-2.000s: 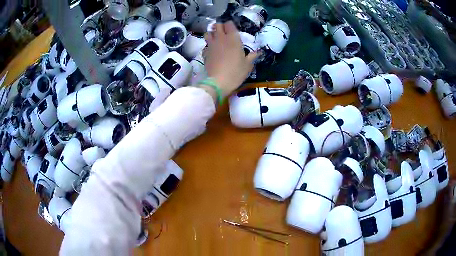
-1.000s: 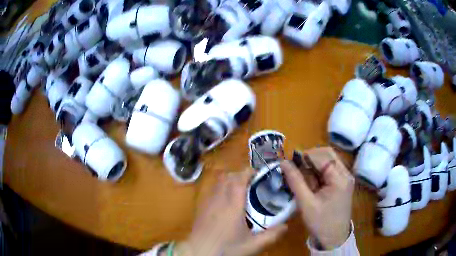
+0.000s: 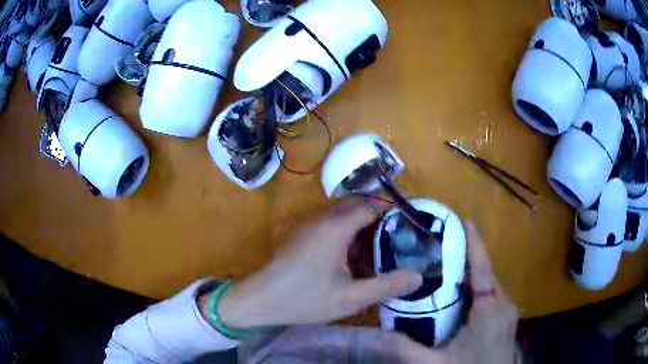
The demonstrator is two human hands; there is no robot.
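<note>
A white camera body (image 3: 455, 266) with a thin black seam and a black window panel is held low in front of me, its open side up. A white base shell (image 3: 359, 167) lies just beyond it, joined by a dark cable and thin wires. My left hand (image 3: 323, 274) is on the body's left side, its thumb at the opening. My right hand (image 3: 490, 313) is around the body's right side and lower end. Dark-legged tweezers (image 3: 496, 174) lie open on the bench to the right, touched by neither hand.
Another body (image 3: 312, 50) with its wired open shell (image 3: 245, 146) lies beyond my left hand. More white cameras (image 3: 188, 71) lie to the left, one (image 3: 106, 149) near the bench edge. A group of white cameras (image 3: 582, 149) stands along the right side of the wood-look bench (image 3: 170, 242).
The camera body has turned, so its black panel now shows towards me, and its base shell lies beyond it. My right hand has moved around its right side. The tweezers are now uncovered.
</note>
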